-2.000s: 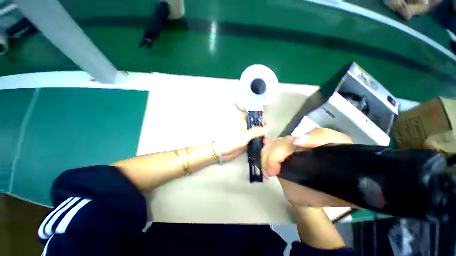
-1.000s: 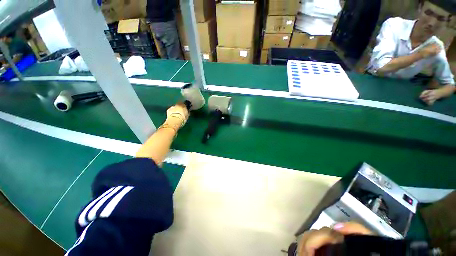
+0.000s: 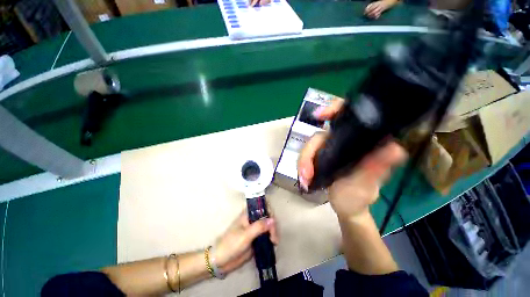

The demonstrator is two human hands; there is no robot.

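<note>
A hair dryer unit (image 3: 255, 184) with a white barrel and dark round opening lies over the beige work mat (image 3: 168, 191). My left hand (image 3: 247, 241) grips its slim black handle (image 3: 262, 249), where inner parts show. My right hand (image 3: 354, 174) holds the thick black electric screwdriver (image 3: 372, 110), blurred, above the front of the screw feeder (image 3: 294, 139). The screwdriver's tip points down-left near the feeder's front; whether it touches is hard to tell. The screwdriver and hand hide much of the feeder.
Another hair dryer unit (image 3: 97, 84) lies on the green conveyor belt (image 3: 168, 98) at left. A white parts tray (image 3: 264, 23) and a person's hand (image 3: 379, 8) are across the belt. An open carton (image 3: 494, 125) stands right, a black crate (image 3: 465, 232) below it. A metal post rises at left.
My left hand has come back from the belt with a hair dryer unit, now over the mat. My right hand has raised the screwdriver beside the feeder. The view has turned down and right.
</note>
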